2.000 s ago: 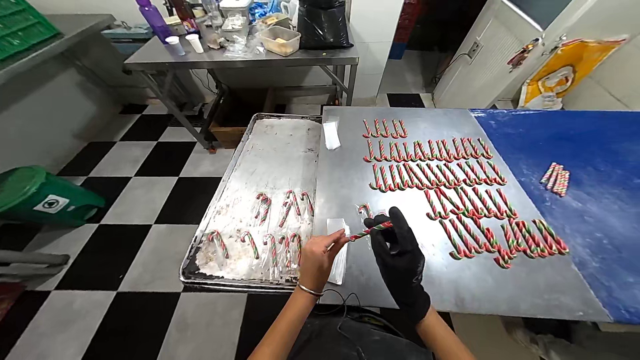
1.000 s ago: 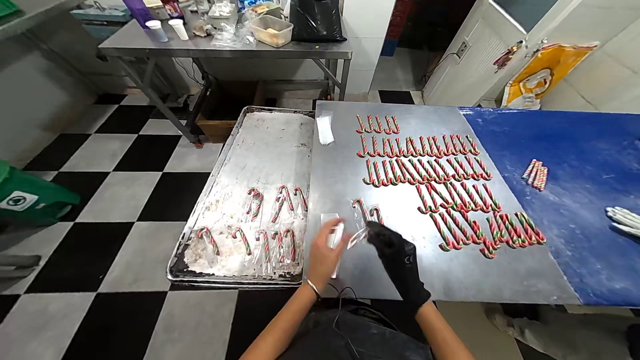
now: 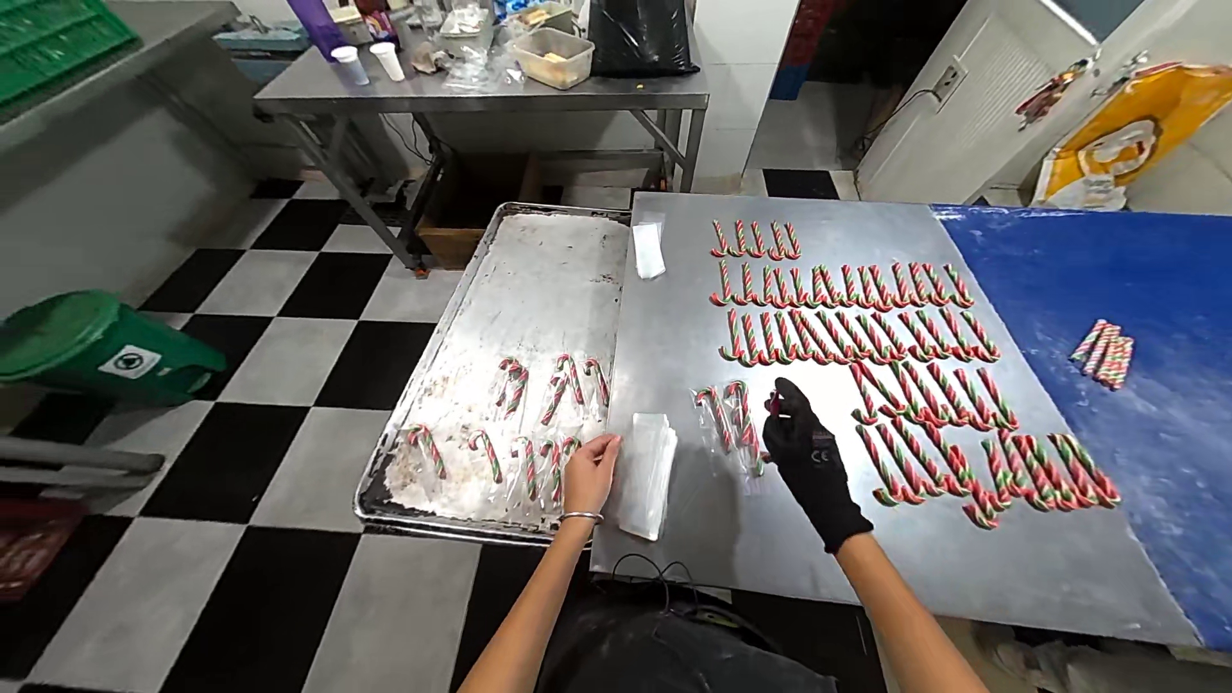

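Bare and with a bracelet at the wrist, my left hand [image 3: 589,474] is at the tray's right edge beside a stack of clear plastic sleeves [image 3: 649,475]; whether it pinches anything is unclear. My right hand [image 3: 807,452], in a black glove, is over the metal table with a small dark red item [image 3: 776,404] at its fingertips. Just left of it lie wrapped candy canes [image 3: 739,416]. Several more wrapped candy canes [image 3: 484,454] rest on the metal baking tray [image 3: 539,289]. Unwrapped red, green and white candy canes [image 3: 847,337] lie in rows on the table.
A small white stack [image 3: 648,250] lies near the table's far left corner. Striped candy sticks [image 3: 1104,354] sit on the blue surface [image 3: 1155,289] at right. Behind stands a steel table [image 3: 462,96] with cups and a plastic container [image 3: 552,58]. A green bin [image 3: 106,351] is at left.
My hands were together around a candy cane two seconds ago and are now apart, the left by the tray edge, the right over the table. Another wrapped cane now lies near my right hand.
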